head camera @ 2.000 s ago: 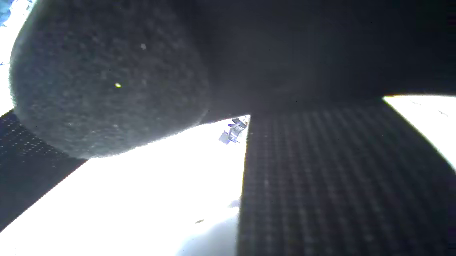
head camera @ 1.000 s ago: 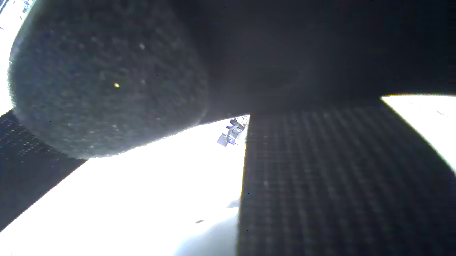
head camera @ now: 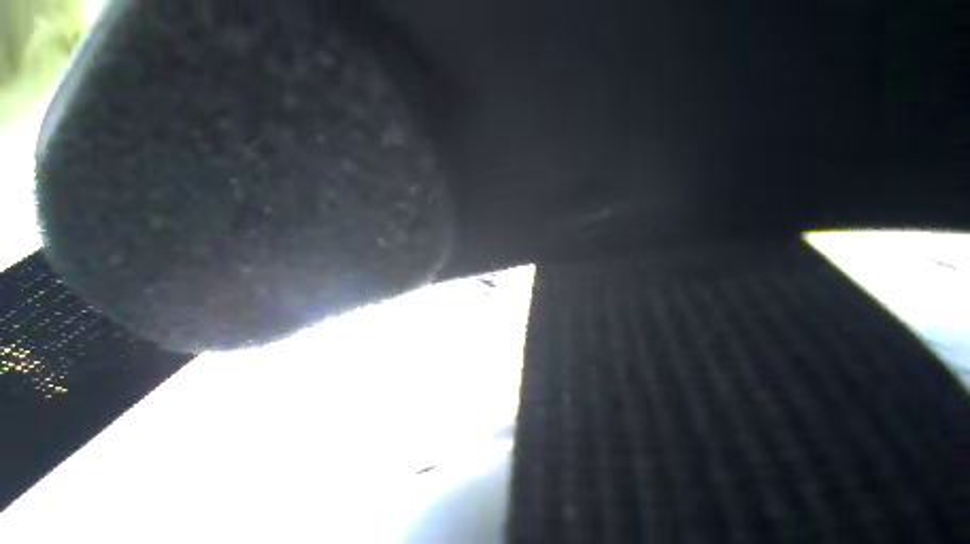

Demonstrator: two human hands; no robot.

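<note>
A large, dark, speckled foam pad of the camera mount fills the upper left. A wide black ribbed strap runs down from the centre to the bottom edge. Neither of my hands is in view. No work item can be made out; the pad and strap hide most of the scene.
Overexposed white areas show between the straps and at the right edge. A pale bluish rounded shape lies at the bottom. Another black perforated strap is at the left. A blurred yellow-green patch shows at the top left.
The pad and strap have shifted slightly down in the picture. The small grey-blue detail beside the strap has mostly gone. The top left corner has turned from bluish-white to blurred yellow-green.
</note>
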